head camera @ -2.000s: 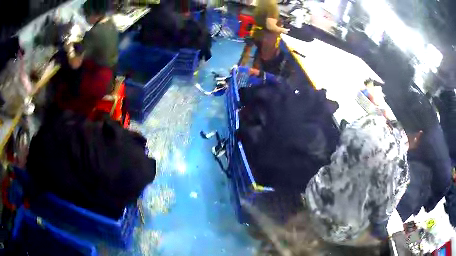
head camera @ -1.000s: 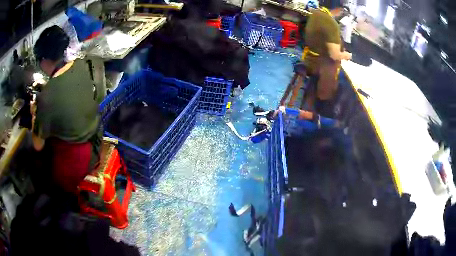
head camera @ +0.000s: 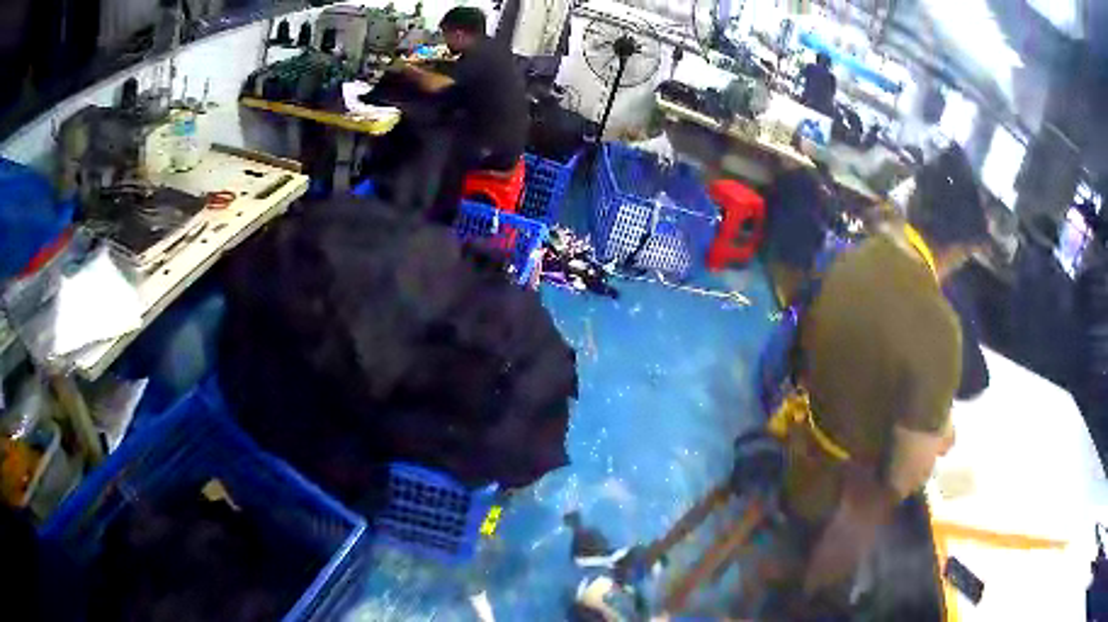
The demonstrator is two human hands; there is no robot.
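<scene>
Neither of my hands shows in the head view. Nearest in front of me, a large heap of dark garments (head camera: 401, 346) bulges over a blue crate (head camera: 428, 508) left of centre. Another blue lattice crate (head camera: 346, 571) at the lower left holds dark cloth (head camera: 182, 553). What my hands hold or touch cannot be seen.
A person in an olive top (head camera: 881, 352) stands at the white table (head camera: 1033, 462) on the right; a flat black object (head camera: 964, 581) lies there. A wooden stool (head camera: 717, 535) stands beside them. Behind are a seated person (head camera: 486, 103), red stool (head camera: 735, 222), crates and standing fan (head camera: 620, 55).
The view has moved forward along the aisle. The garment heap and the person in olive appear nearer and larger. The seated worker and red stool on the left have left the picture.
</scene>
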